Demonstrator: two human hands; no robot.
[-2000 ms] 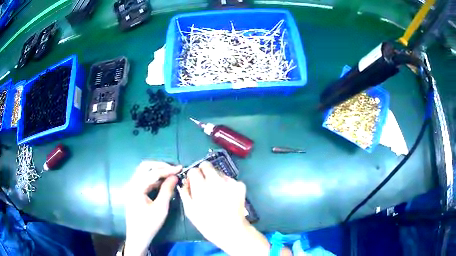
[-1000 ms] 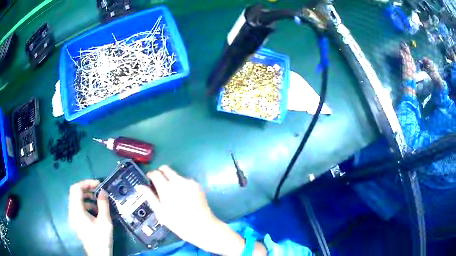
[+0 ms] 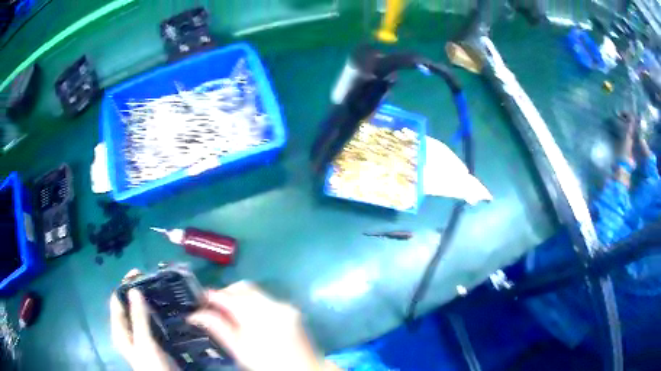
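An opened black housing (image 3: 174,297) is held low at the left of centre, its slotted inside facing up; the picture is blurred. My left hand (image 3: 134,330) grips its left side, the thumb lying over it. My right hand (image 3: 257,326) is at its right side, fingertips over the inside near the middle; whether they pinch a small part cannot be made out. A dark red bottle (image 3: 209,246) with a pale nozzle lies just beyond the housing. A thin dark hand screwdriver (image 3: 388,235) lies on the green bench to the right.
A blue bin of white pins (image 3: 196,181) stands beyond. A black electric screwdriver (image 3: 351,116) hangs over the bin of brass bits (image 3: 377,167). Loose black rings (image 3: 112,232) and another open housing (image 3: 55,210) lie left. A black cord (image 3: 438,253) loops right. Another person's arms (image 3: 627,181) show far right.
The view turned rightward from the first frame, then shifted slightly. The housing, turned open across my hands a second ago, is now held higher on its left side. The small screwdriver now lies nearly level.
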